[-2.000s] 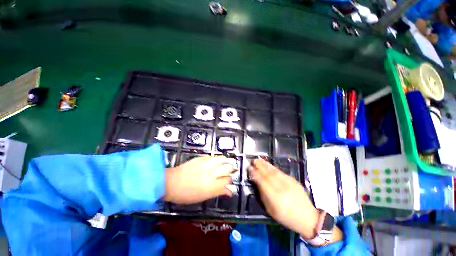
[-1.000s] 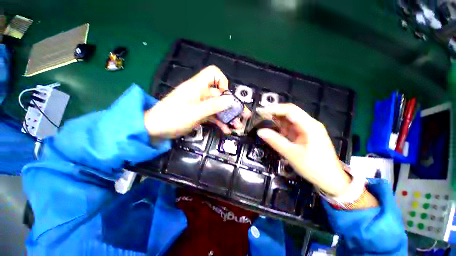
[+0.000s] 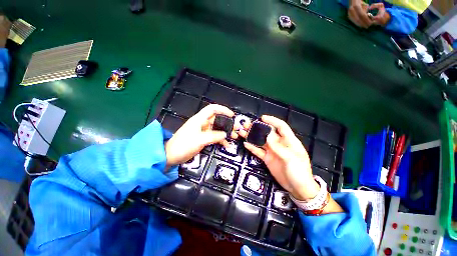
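Note:
My left hand [image 3: 200,131] holds a small square black unit [image 3: 223,123] by its edges, dark face up. My right hand [image 3: 284,150] holds another square black unit [image 3: 258,133] between thumb and fingers. Both units are side by side above the black blister tray [image 3: 193,196]. Several units lie in the tray pockets, some with white backs, such as a white-backed unit [image 3: 226,173] in front of my hands. A round-centred unit [image 3: 242,121] shows partly between my hands. The pockets under my hands are hidden.
Left are a ribbed sheet [image 3: 56,62], a black unit [image 3: 86,68], a foil packet [image 3: 116,80] and a power strip [image 3: 42,126]. Right are a blue pen bin [image 3: 372,173], paper [image 3: 377,210], a button panel [image 3: 401,222] and a green basket [image 3: 447,165]. A coworker's hands [image 3: 368,14] show far across.
Both hands were down on the tray, then rose. A second ago my left hand held a unit with a pale face; now a dark-faced unit shows in each hand, held side by side.

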